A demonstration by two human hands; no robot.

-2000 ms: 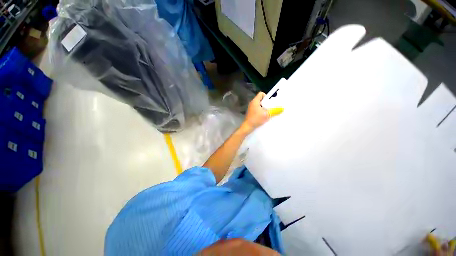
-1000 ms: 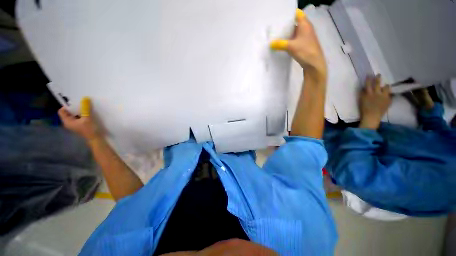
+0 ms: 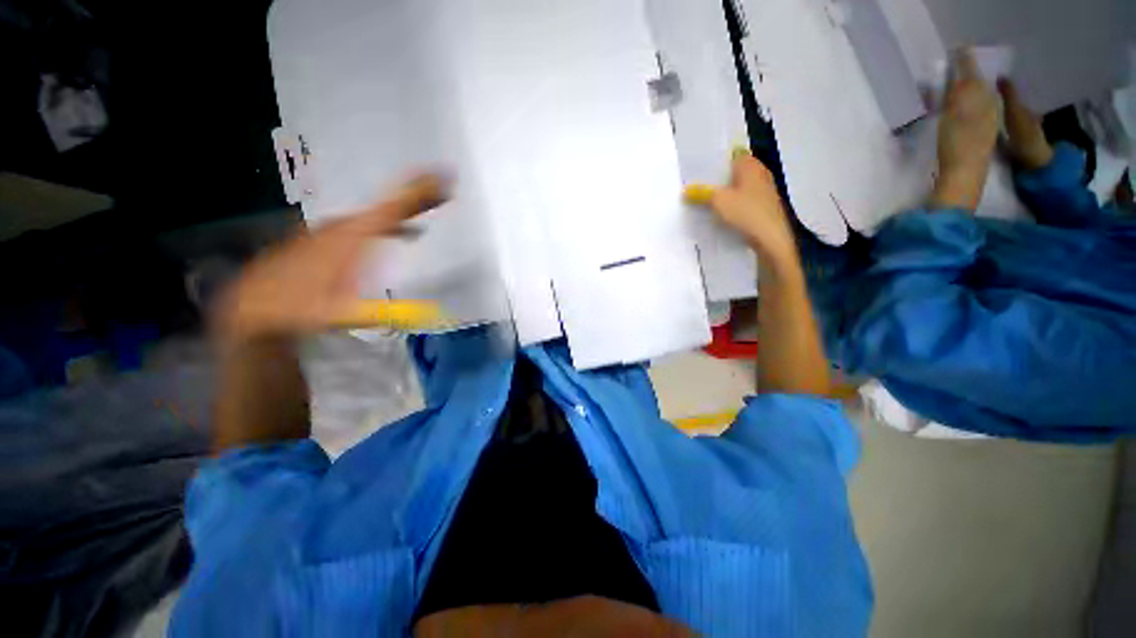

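A white box blank (image 3: 573,162) lies flat in front of me, with slits and flaps at its near edge and a narrow strip along its right side. A wide flap with a slot hangs over the near edge above my lap. My left hand (image 3: 330,268), blurred, is over the blank's left part with its fingers apart and a yellow cot on the thumb. My right hand (image 3: 745,202), with yellow cots on thumb and finger, grips the right edge of the blank.
At the right, a person's hands (image 3: 972,125) and blue sleeves work on another white blank (image 3: 797,125). Dark plastic-wrapped items (image 3: 87,461) lie at the left. A red object (image 3: 733,339) shows below the blank's right corner. A pale floor (image 3: 984,536) is at the lower right.
The blank has come down from both hands and now lies flat, further away. My left hand has let go of its left edge and moved inward over it. My right hand has moved down along the right edge.
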